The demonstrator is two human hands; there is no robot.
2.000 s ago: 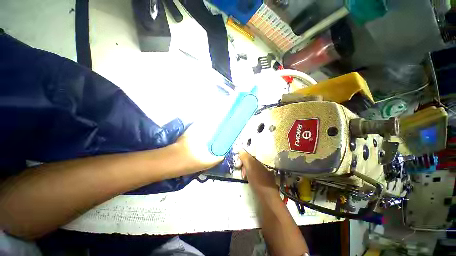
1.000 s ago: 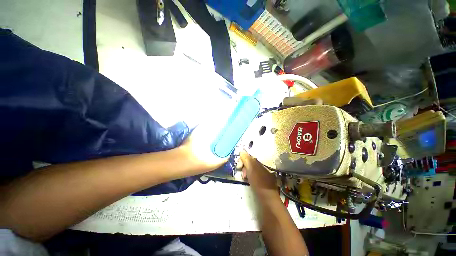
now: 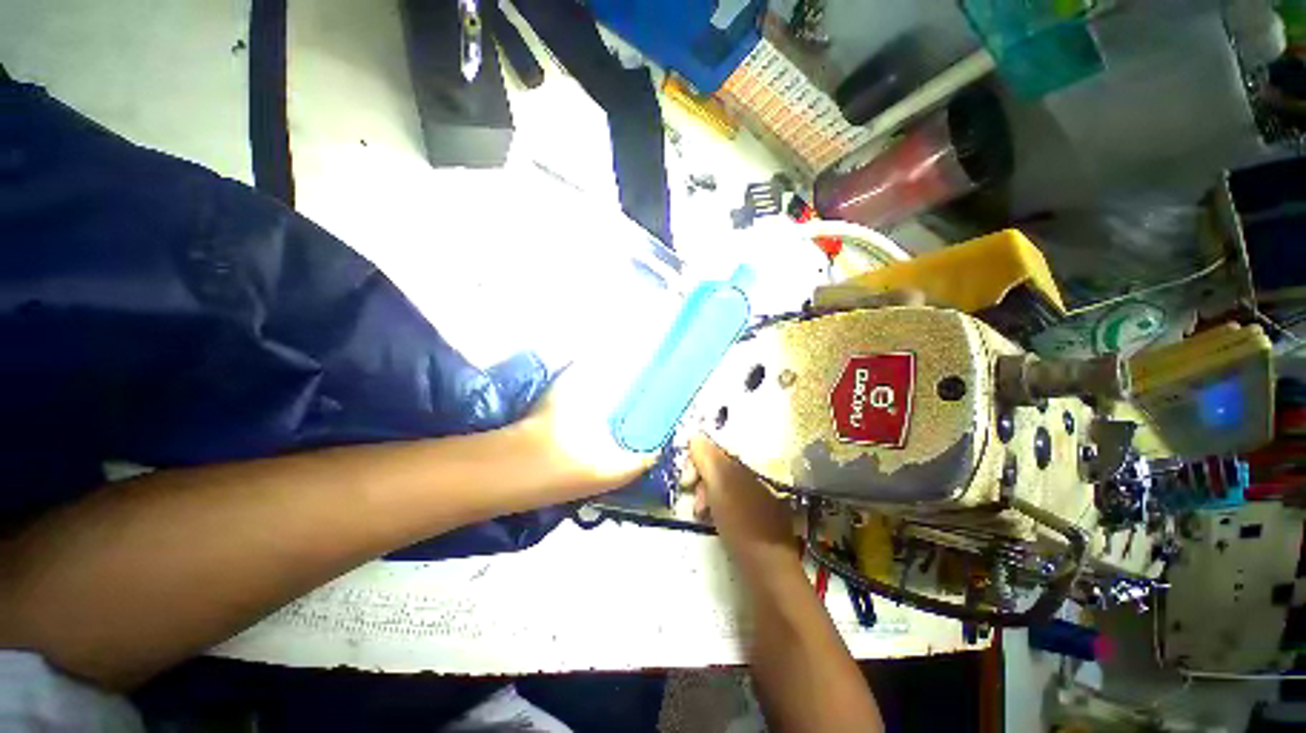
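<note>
The shiny navy padded jacket (image 3: 244, 329) lies at the left, its narrow end running under my left hand. My left hand (image 3: 595, 430) is on the navy fabric beside the needle area; the lamp glare and lamp body hide its fingers. My right hand (image 3: 705, 480) is at the near side of the machine head, its fingertips close to the fabric, partly hidden by the head. The cream sewing machine head (image 3: 802, 387) with a red badge stands right of my hands. The light-blue sewing lamp (image 3: 680, 370) covers the needle area.
Black strips (image 3: 630, 143) and a dark block (image 3: 461, 108) lie on the white table (image 3: 473, 609) behind the lamp. A yellow part (image 3: 988, 269) stands behind the machine head. Orange-red and yellow-handled tools lie under the arm. A dark loop hangs below the head.
The view has shifted slightly, so the table items appear a little further right and lower. Both hands stay in about the same place at the machine.
</note>
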